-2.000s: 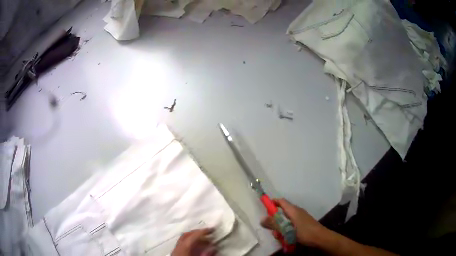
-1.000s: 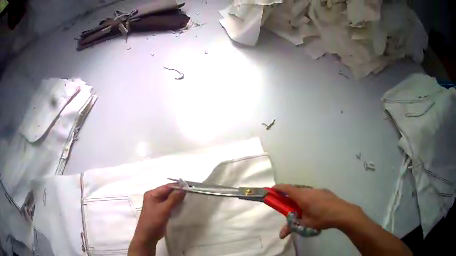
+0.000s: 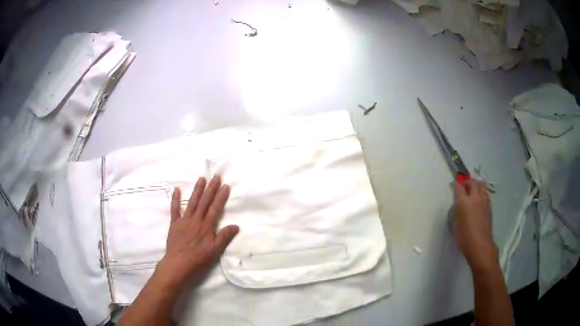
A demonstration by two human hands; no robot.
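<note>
A white garment panel lies flat on the table, with dark double stitch lines and a brown seam at its left part. A large rounded pocket piece lies spread over its right part, with a long narrow stitched rectangle near its lower edge. My left hand rests flat on the cloth with fingers spread, holding nothing. My right hand is right of the panel and holds the shears by the red handle. The blades look closed and point up and left, away from the cloth.
A stack of white pieces lies at the left. White panels hang at the right edge, with a narrow strip beside them. Crumpled cream cloth lies at the far right. Thread ends lie on the table.
The shears have moved from the cloth by my left hand out to the right, and their blades have closed. My left hand has opened flat. The pocket piece now lies smooth.
</note>
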